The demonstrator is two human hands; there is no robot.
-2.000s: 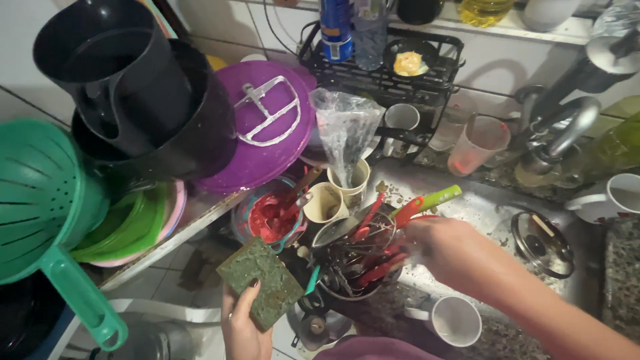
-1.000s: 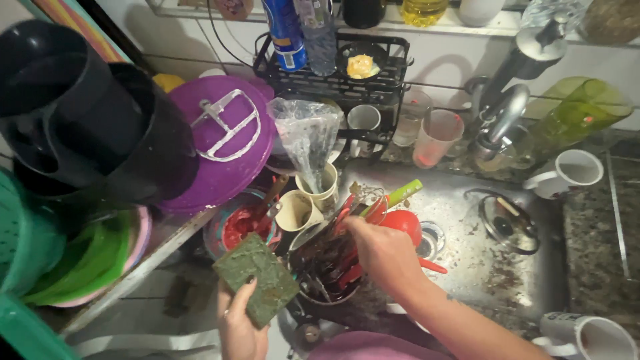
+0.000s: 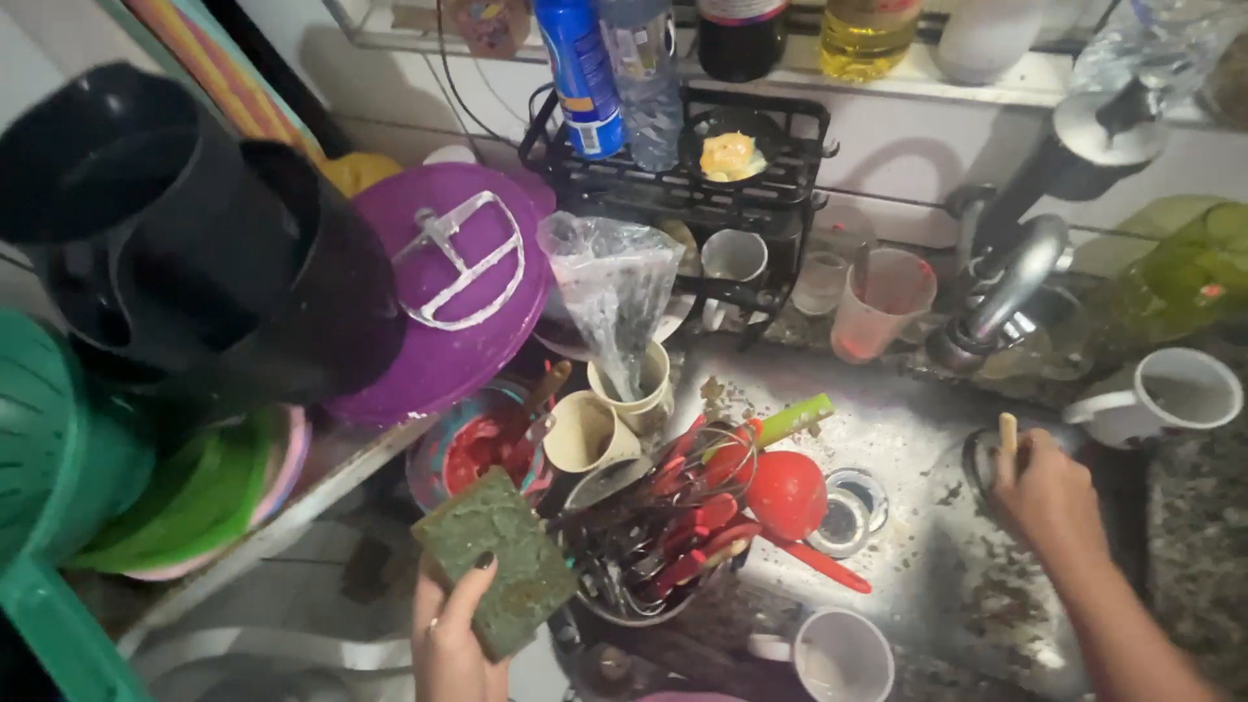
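My left hand holds a worn green scouring sponge in front of a bowl with red residue. At the right of the steel sink, my right hand closes on the light handle of a round dark-rimmed lid, which the hand partly hides. Between the hands stands a metal container packed with utensils, among them a wire whisk and red-handled pieces. A red ladle lies beside it, near the drain strainer.
A chrome faucet rises behind the sink. White mugs stand at the right and front. A black rack holds bottles. Black containers, a purple lid and a green colander crowd the left.
My right hand has left the utensils and moved right to the lid's handle. The red ladle now lies in the sink. My left hand still holds the sponge.
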